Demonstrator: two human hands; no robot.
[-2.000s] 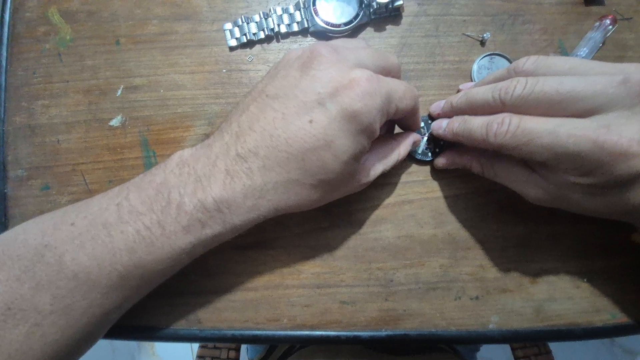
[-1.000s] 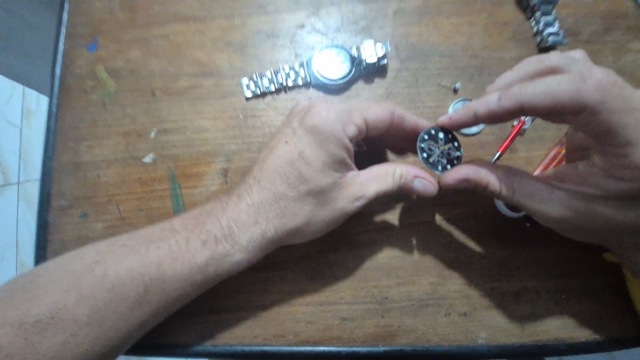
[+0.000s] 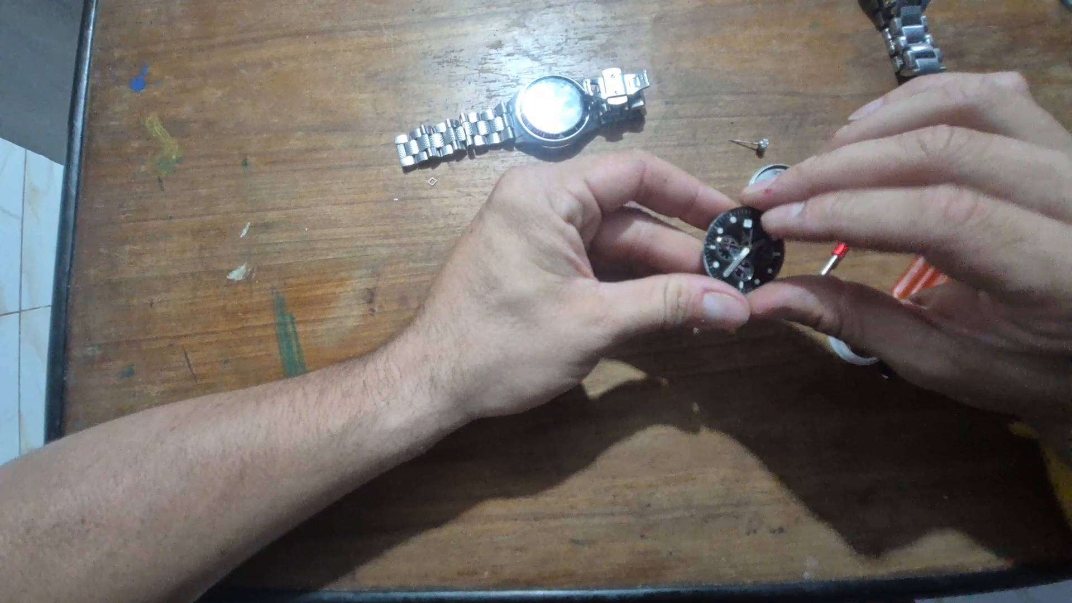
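Observation:
A round black watch dial with hands and light hour marks (image 3: 744, 249) is held above the table between both hands. My left hand (image 3: 569, 276) grips its left and lower edge with thumb and fingers. At its upper right and lower right edge, the fingertips and thumb of my right hand (image 3: 930, 218) pinch it. Behind my left hand lies a steel watch case (image 3: 551, 109) with glare on its face and a metal link bracelet (image 3: 456, 136). Just beyond my right fingertips sits a small round metal part (image 3: 769, 173), partly covered.
A winding crown with its stem (image 3: 760, 146) lies near the round part. A second metal bracelet (image 3: 913, 42) is at the upper right. Under my right hand show a red-tipped tool (image 3: 837, 255), an orange handle (image 3: 917, 276) and a pale ring (image 3: 854, 350). The wooden table (image 3: 251, 100) has paint stains.
The dial was low between my fingertips and mostly covered two seconds ago; now its face is turned to view in both hands. My right hand has opened out around it. The view has shifted.

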